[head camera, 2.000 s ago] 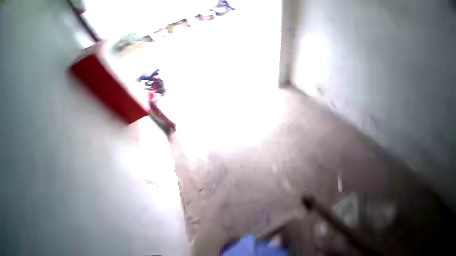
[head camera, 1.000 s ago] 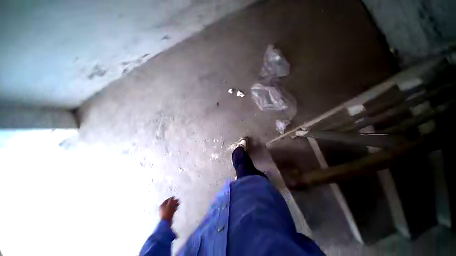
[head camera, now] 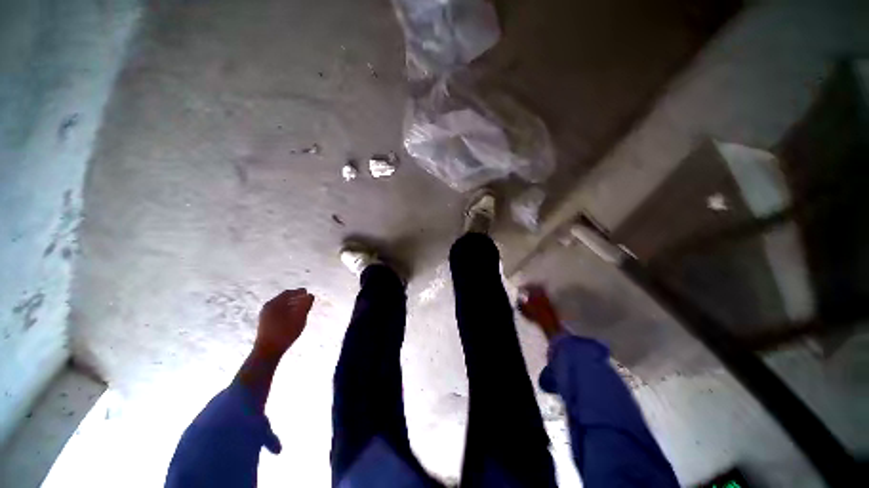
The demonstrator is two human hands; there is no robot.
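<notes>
A crumpled clear plastic bag (head camera: 462, 143) lies on the concrete floor in front of my feet, with another bunched part above it reaching the top edge. Its contents are unclear. My left hand (head camera: 284, 319) hangs at the lower left, loosely half-curled, with nothing visible in it. My right hand (head camera: 539, 309) is at the lower right, below the bag, small and dark. A tiny pale spot shows at its fingers; whether it holds anything is unclear. Neither hand touches the bag.
Small white lumps (head camera: 381, 167) lie left of the bag. My light shoes (head camera: 480, 212) stand just below it. A dark handrail (head camera: 753, 376) and concrete steps (head camera: 762, 186) are at the right. A pale wall (head camera: 48, 191) is at the left; bright glare fills the bottom.
The view has turned from the bright doorway and wall box down to the floor. The bag appears nearer, both feet show, and my right hand has come into view.
</notes>
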